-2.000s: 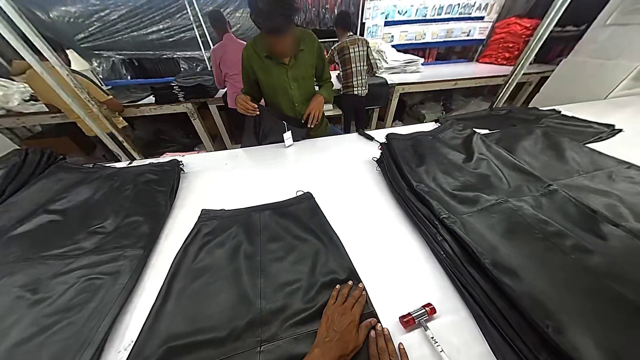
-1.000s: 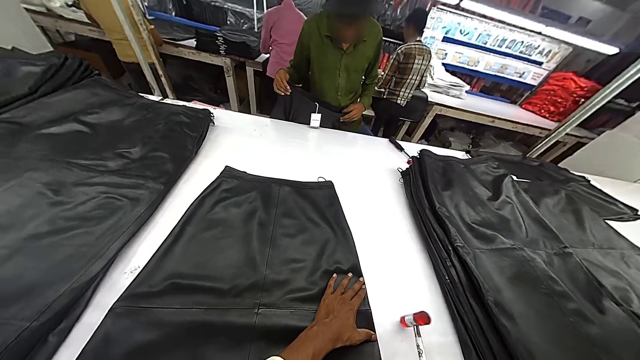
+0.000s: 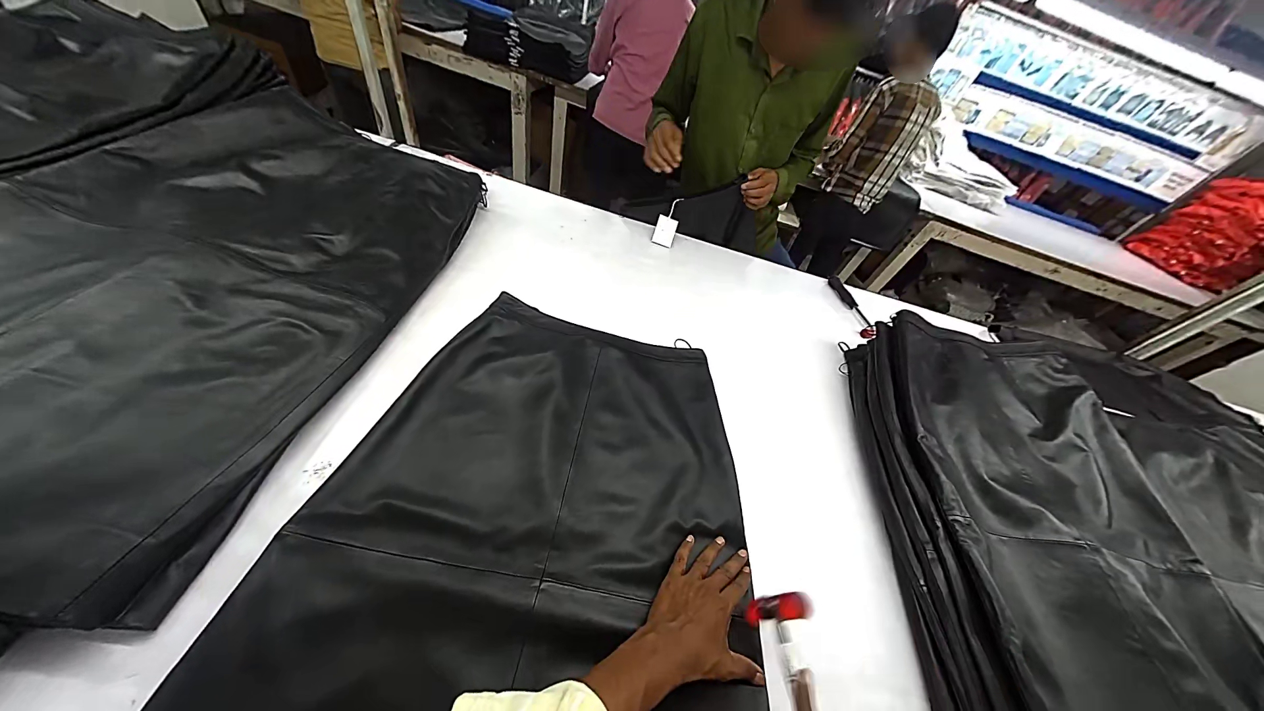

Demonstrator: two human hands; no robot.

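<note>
My left hand (image 3: 691, 622) lies palm down with spread fingers on the right side of a black leather-look skirt (image 3: 513, 444), near its cross seam. The skirt lies on the white tabletop (image 3: 790, 415), waistband at the far end, with a small loop at its waist. Just right of the skirt's edge is a small hammer with a red-ended head (image 3: 778, 606), blurred by motion. Only a bit of my right hand (image 3: 805, 694) shows at the bottom edge, around the handle; the rest is out of view.
Black garments lie at the left (image 3: 197, 296); a stack of skirts (image 3: 1027, 474) is at the right. A dark-handled tool (image 3: 847, 296) lies near the far edge. Across the table, a person in green (image 3: 755, 118) holds a black garment with a white tag (image 3: 665, 231). Other people stand behind.
Two seconds ago both my hands lay on the skirt and the hammer lay beside it; my right hand has left the skirt and the hammer has moved towards it. The view has shifted.
</note>
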